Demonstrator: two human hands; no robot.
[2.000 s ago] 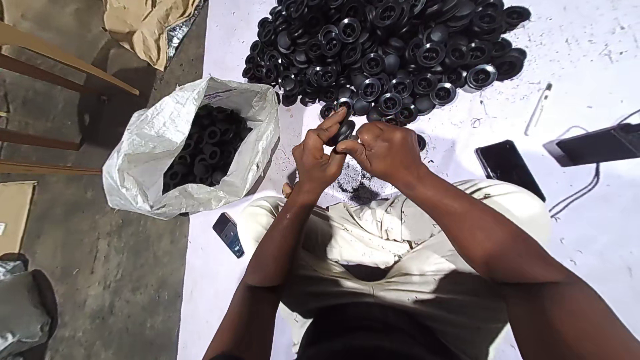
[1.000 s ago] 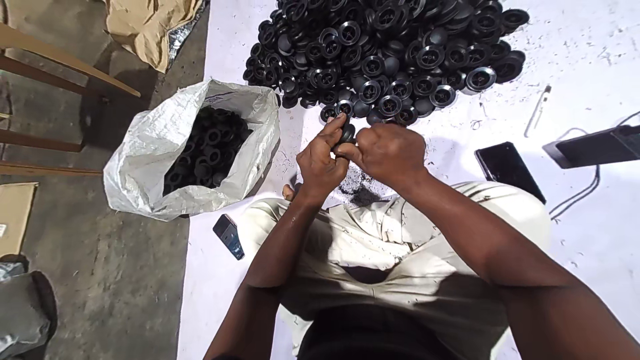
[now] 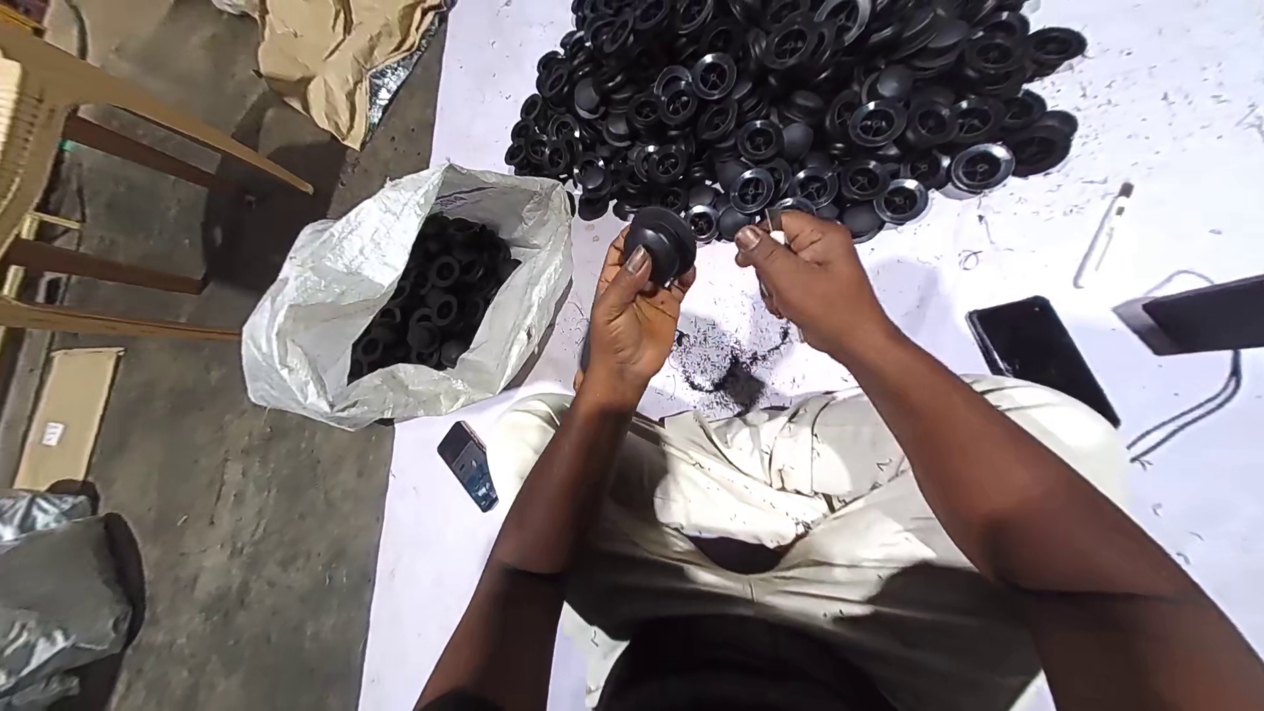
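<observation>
My left hand holds a round black plastic part by its rim, thumb across its face. To its right, apart from it, my right hand is closed on a small tool with a short blade and a light-coloured part; most of the tool is hidden by the fingers. Beyond both hands lies a large heap of similar black parts. Fine black shavings are scattered on the white sheet below the hands.
A white woven sack at the left holds more black parts. A phone lies near the left knee. At the right are a dark tablet or phone, a white pen-like item, a dark device and a cable. A chair stands at far left.
The hands were together around a black part; now they are apart, the left one holding the part with its broad face showing and the right one off to the right with the tool.
</observation>
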